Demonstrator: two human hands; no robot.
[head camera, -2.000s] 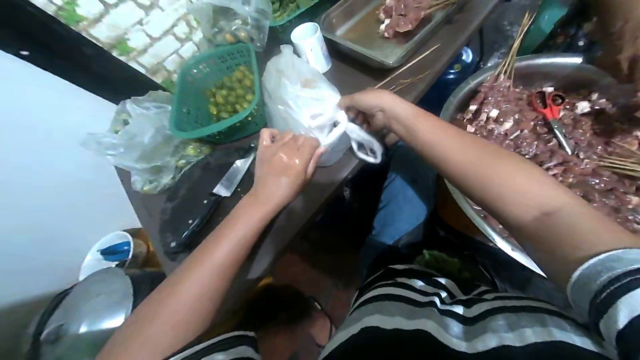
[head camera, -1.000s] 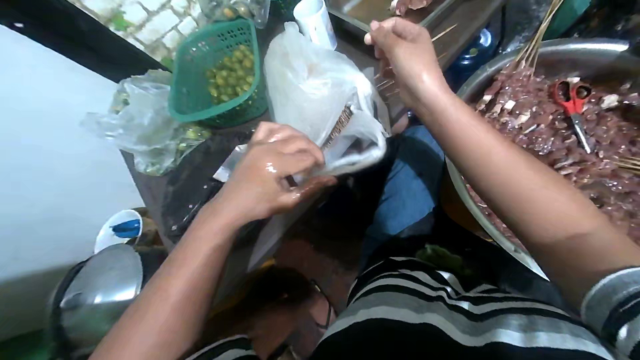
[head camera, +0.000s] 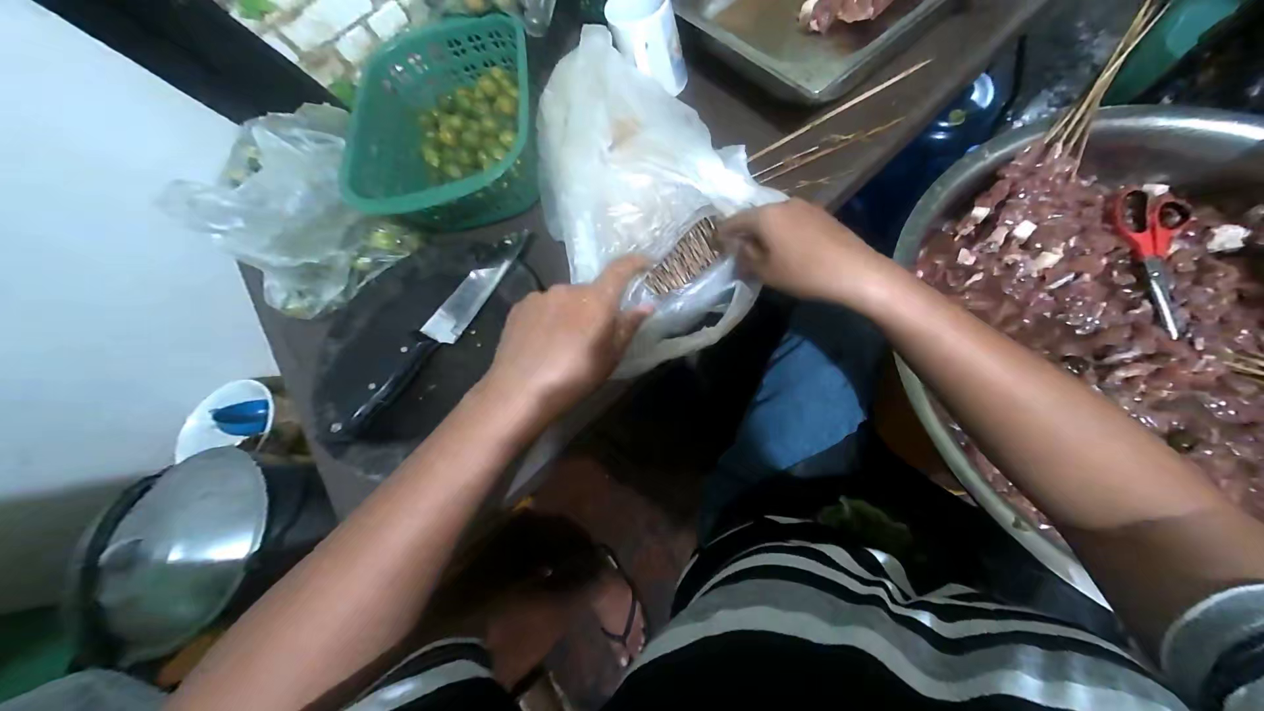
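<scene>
A white plastic bag (head camera: 632, 148) lies near the table's edge with its mouth spread toward me. The ends of a tight bundle of bamboo skewers (head camera: 683, 259) show inside it. My left hand (head camera: 565, 331) grips the left side of the bag's mouth, beside the bundle. At the bundle's right end is my right hand (head camera: 805, 247), its fingers bent at the bag's rim and partly hidden; whether they hold plastic or skewers I cannot tell. A knife with a black handle (head camera: 390, 385) rests on a round dark board (head camera: 434, 415) left of my left hand.
Behind the board stand a green basket (head camera: 380, 148) of small green fruit and a clear plastic bag (head camera: 286, 217). A white cup (head camera: 647, 44), a metal tray (head camera: 810, 74) and loose skewers (head camera: 839, 109) are farther back. At right, a large metal basin (head camera: 918, 212) holds cut meat and red-handled scissors (head camera: 1148, 232).
The knotted or gathered bag of two seconds ago now has its mouth spread, with skewer ends showing. My right hand, raised off the bag one second ago, has come down to its rim.
</scene>
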